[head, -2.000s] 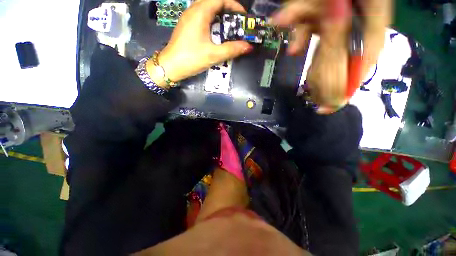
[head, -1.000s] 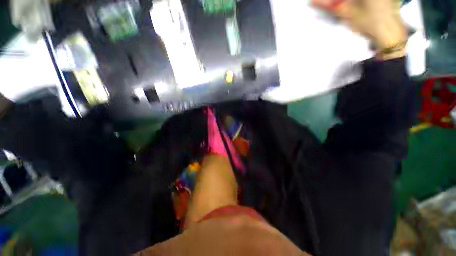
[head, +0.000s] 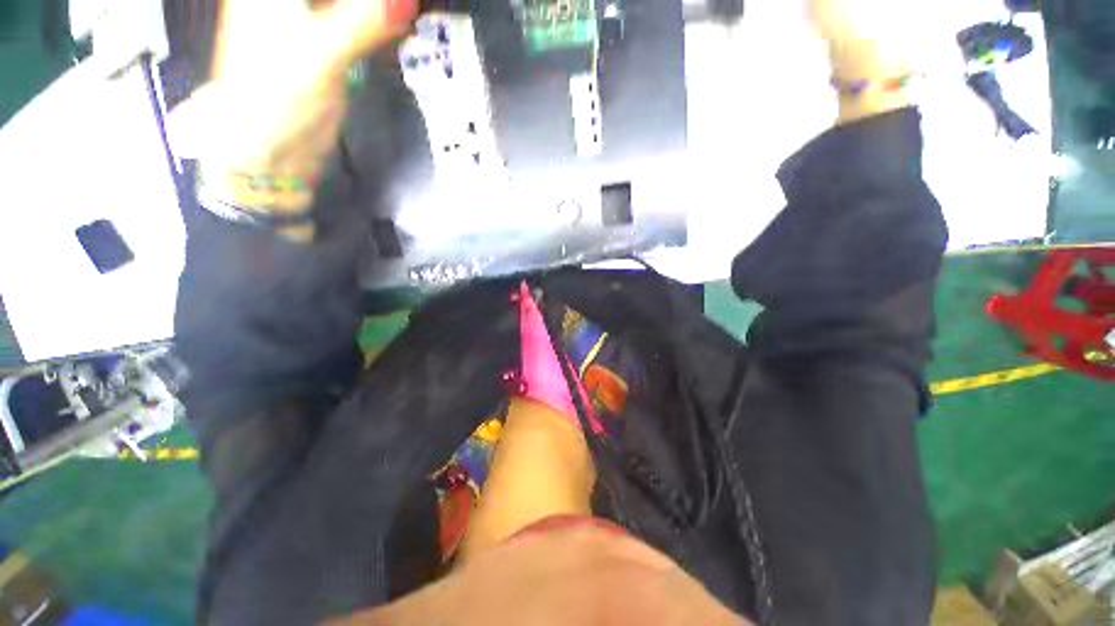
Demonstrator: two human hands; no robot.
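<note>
The glossy black fixture panel (head: 532,202) lies in front of me, with the white socket strip (head: 450,98), a green contact board (head: 563,25) and a narrow pale strip (head: 587,116). My left hand (head: 287,92) is over the panel's left part, blurred and washed out by glare, its fingers near the top edge. A small red thing (head: 399,15) shows at its fingertips; whether it is held I cannot tell. My right hand (head: 862,49) is over the right white sheet, its fingers cut off by the top edge. No circuit board shows in either hand.
A small black part (head: 105,246) lies on the left white sheet (head: 73,159). Dark cabled parts (head: 997,45) lie on the right sheet (head: 746,159). A red plastic frame (head: 1058,306) stands beyond the bench at right. Metal hardware (head: 92,422) is at lower left.
The view has shifted. The board and the slim red and black tool, seen with the hands two seconds ago, are not recognisable now. My left hand is back in view; my right hand is farther right than at first.
</note>
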